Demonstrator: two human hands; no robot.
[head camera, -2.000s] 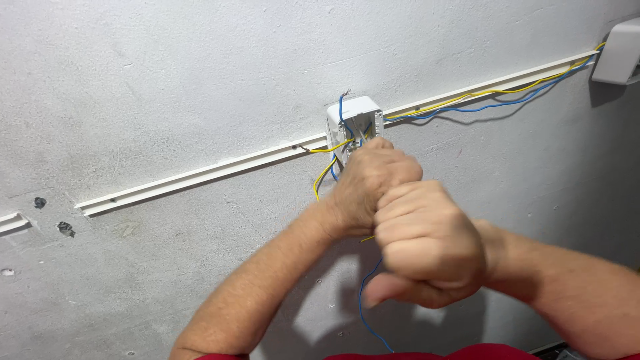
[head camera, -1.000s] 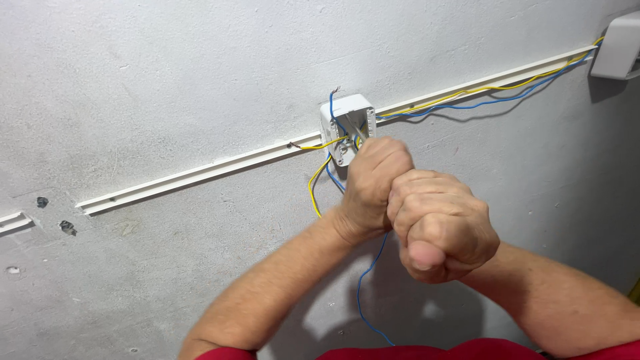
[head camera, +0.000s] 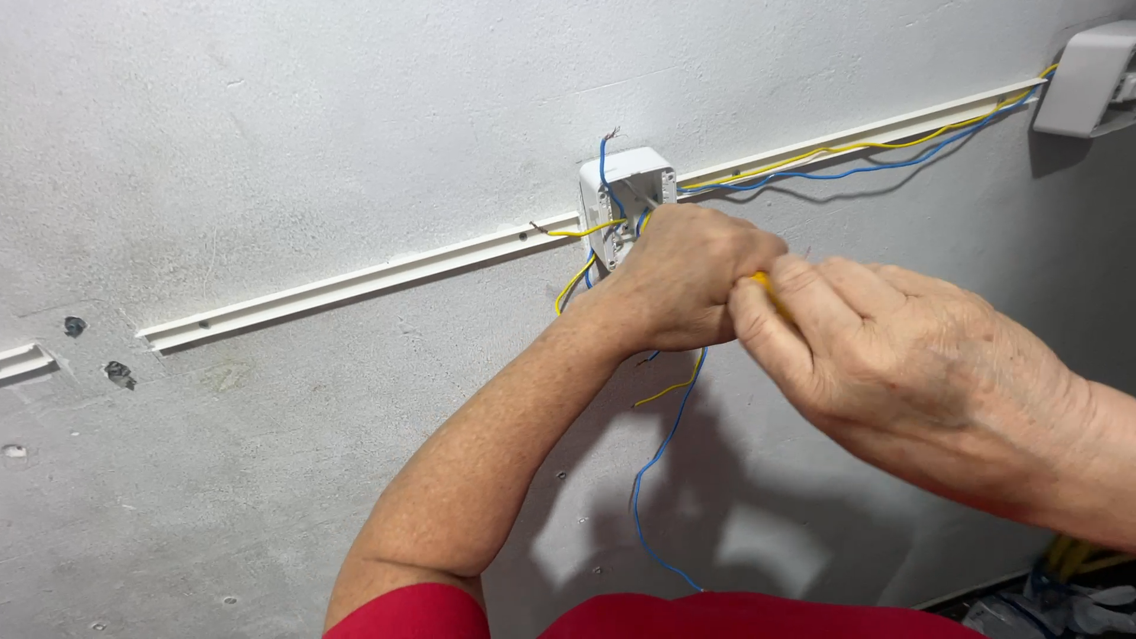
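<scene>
A white plastic electrical box (head camera: 632, 167), its front open, is on the wall at the centre. Blue wire (head camera: 603, 169) and yellow wire (head camera: 568, 232) with stripped ends stick out of it. My left hand (head camera: 692, 275) is closed in front of the box's lower right, and a thin metal shaft (head camera: 641, 195) runs from it into the box. My right hand (head camera: 879, 346) pinches a yellow handle (head camera: 765, 282), probably a screwdriver's, just right of the left hand. The hands mostly hide the tool, and its tip cannot be made out.
White open trunking (head camera: 373, 280) runs left of the box. Another length (head camera: 852, 138) leads right, with yellow and blue wires, to a second white box (head camera: 1078, 84). Two rough holes (head camera: 119, 374) mark the wall at left. A long blue wire (head camera: 637, 497) hangs below. Plastic bags lie lower right.
My right hand has opened from a tight fist into a fingertip grip, uncovering part of the yellow handle. My left hand remains in front of the box.
</scene>
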